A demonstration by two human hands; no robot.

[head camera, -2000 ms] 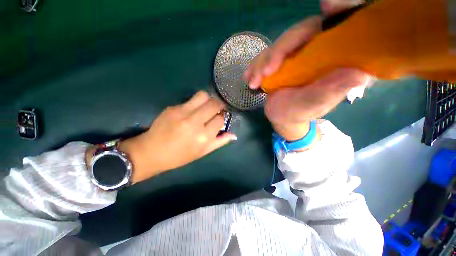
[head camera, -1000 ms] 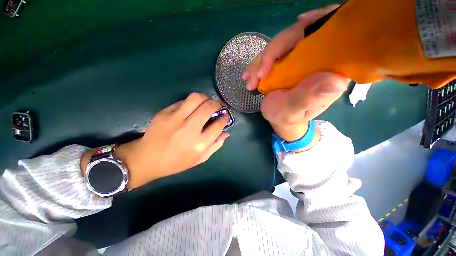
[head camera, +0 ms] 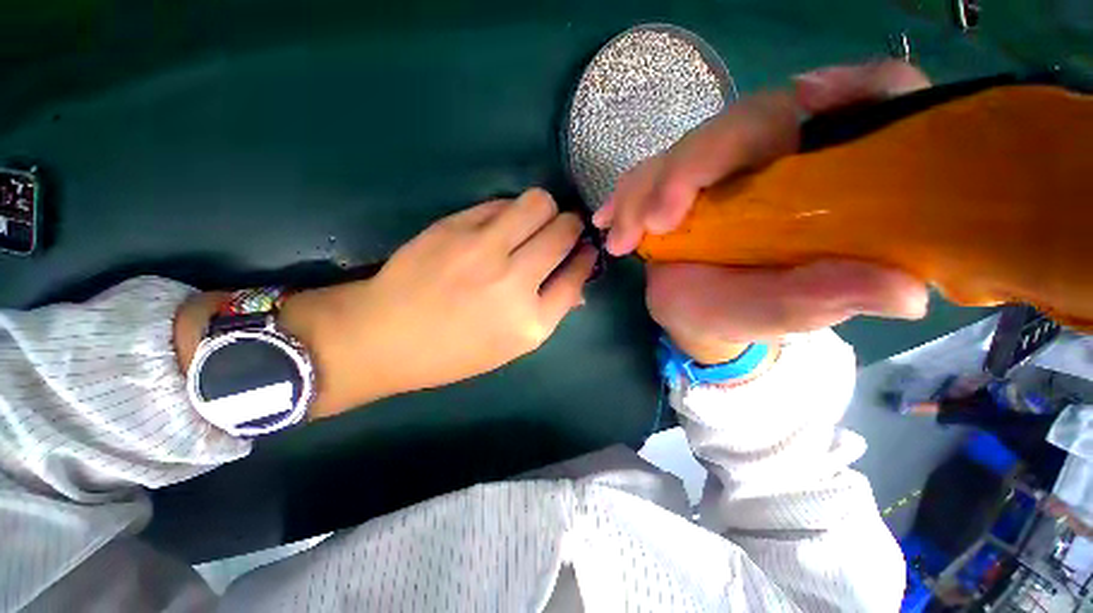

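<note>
My left hand (head camera: 479, 281) holds a small dark watch housing (head camera: 596, 254) by its edge; the fingers hide most of it. My right hand (head camera: 731, 216) is wrapped around the large orange electric screwdriver (head camera: 875, 210), whose narrow end points left at the housing. The bit is hidden by the fingers. The round screw dish (head camera: 647, 108), full of silvery specks, lies just beyond both hands, its lower right side partly covered by my right fingers. Another dark square housing (head camera: 17, 210) lies at the far left edge.
The green bench (head camera: 324, 132) runs across the view. Another small item (head camera: 966, 13) shows at the top right, and a thin silver sliver (head camera: 905, 48) beside it. The black parts tray (head camera: 1022, 339) is at the bench end. Part of a person (head camera: 983, 407) shows beyond, at lower right.
My right hand and the screwdriver tip have moved off the dish to the housing in my left hand. The view has shifted, so the dish appears higher and the left housing nearer the edge.
</note>
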